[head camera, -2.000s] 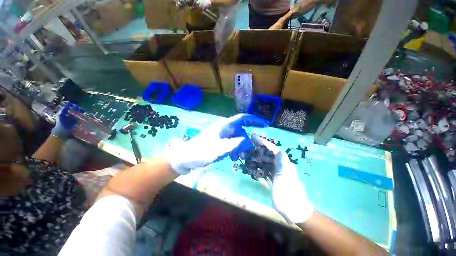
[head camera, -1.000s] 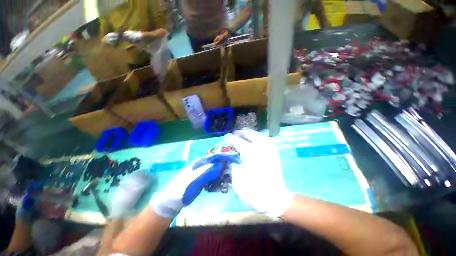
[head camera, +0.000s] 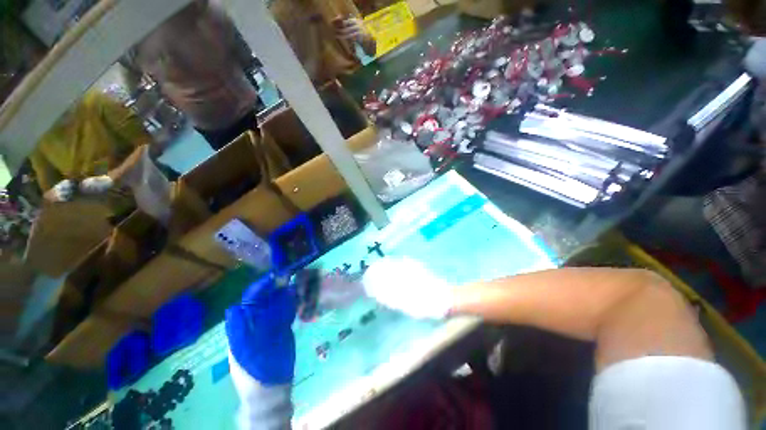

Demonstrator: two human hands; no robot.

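Note:
My left hand [head camera: 264, 327], in a white glove with a blue palm, is raised over the board with its fingertips together. Whether it pinches a small part is unclear. My right hand [head camera: 403, 285], in a white glove, is blurred and reaches in from the right. A dark clump of black fittings [head camera: 309, 294] is at its fingertips, close beside my left fingertips. Loose black fittings [head camera: 344, 334] lie on the turquoise board [head camera: 403, 336] below the hands. Black branched clips [head camera: 375, 249] lie beyond my right hand.
Blue bins [head camera: 294, 242] [head camera: 178, 322] and a smartphone [head camera: 243, 243] stand before open cardboard boxes [head camera: 311, 178]. A grey post [head camera: 323, 126] rises at the board's back edge. Silver profiles [head camera: 546, 168] and a red and grey-white heap [head camera: 479, 88] are at right. People stand behind the boxes.
The view has turned right and tilted. My hands have moved apart from their cupped position; the left is upright with its blue palm showing. Fittings now lie on the board below them.

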